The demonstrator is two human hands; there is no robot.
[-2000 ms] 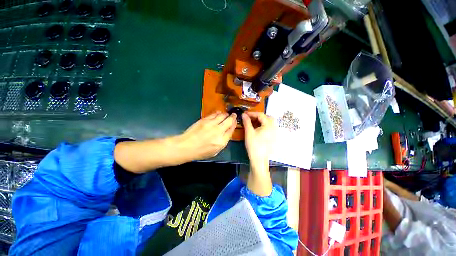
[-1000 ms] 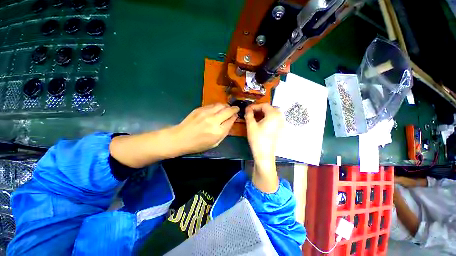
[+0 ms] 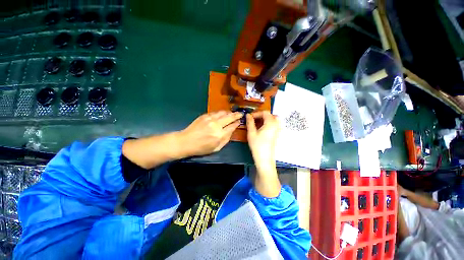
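A round black housing [image 3: 243,118] sits at the front of the orange press base plate [image 3: 218,96], below the ram area of the press [image 3: 254,76]. My left hand [image 3: 211,133] has its fingertips on the housing's left side. My right hand [image 3: 263,133] has thumb and finger pinched at its right side; whether a tiny part is between them is too small to tell. The fingers partly hide the housing. A heap of tiny metal parts [image 3: 295,121] lies on white paper [image 3: 310,144] to the right.
A blister tray [image 3: 30,111] with rows of black housings lies at left. A pale parts box [image 3: 332,112] and clear plastic bag [image 3: 374,81] are right of the paper. A red crate [image 3: 351,188] stands below the bench edge. Another person's arm [image 3: 419,198] shows at far right.
The view shifts slightly between frames. Both hands stay at the housing; my right fingertips, a little apart from it one second ago, are now closer to it.
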